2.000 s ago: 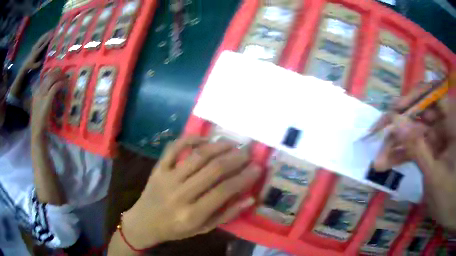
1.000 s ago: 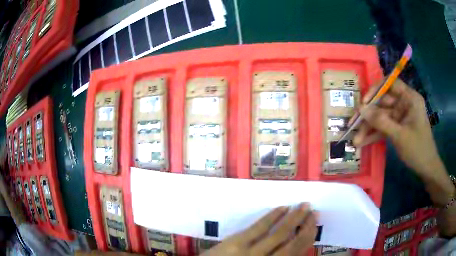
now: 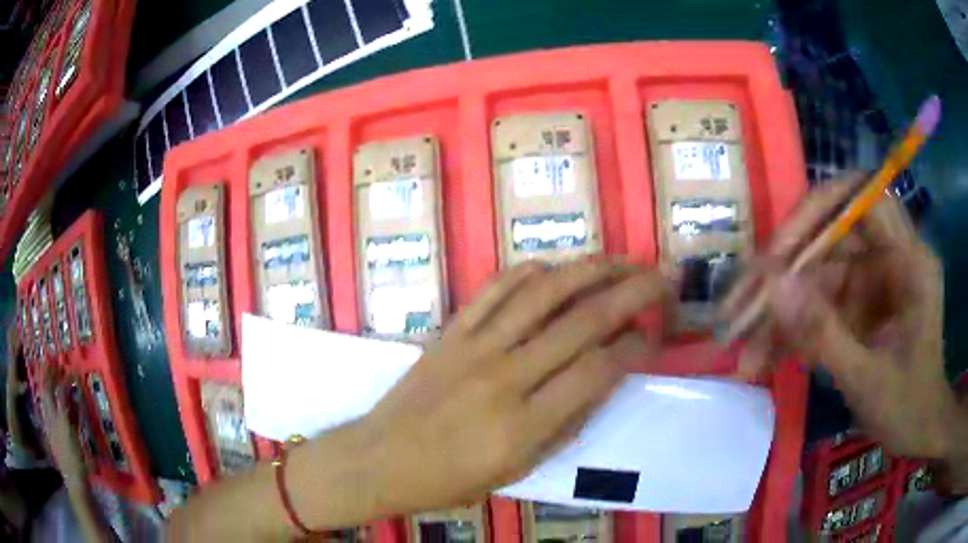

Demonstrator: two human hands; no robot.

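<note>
My right hand (image 3: pixel 860 292) holds an orange pick tool (image 3: pixel 865 207) like a pen, pink end up; its tip is blurred near the far-right phone unit (image 3: pixel 698 170). A square black pad (image 3: pixel 704 278) lies on that phone's lower area. My left hand (image 3: pixel 510 371) is spread palm down above the white liner sheet (image 3: pixel 318 377), its blurred fingertips at the same phone's lower left edge. It hides the liner's middle and a phone's lower end. One black pad (image 3: pixel 606 485) shows on the liner. The liner lies across the red foam tray (image 3: pixel 467 80).
More phone units (image 3: pixel 398 223) sit in the tray's pockets. A large black sticker sheet (image 3: pixel 271 64) lies beyond the tray. Other red trays (image 3: pixel 93 249) stand at left and at the lower right. A neighbour's hand (image 3: pixel 66 424) is at the left. Tiny pale loops lie on the green bench.
My left hand has moved up from the liner to the far-right phone's lower edge, uncovering the liner's right part. My right hand still holds the tool, its tip slightly lower. The view has shifted.
</note>
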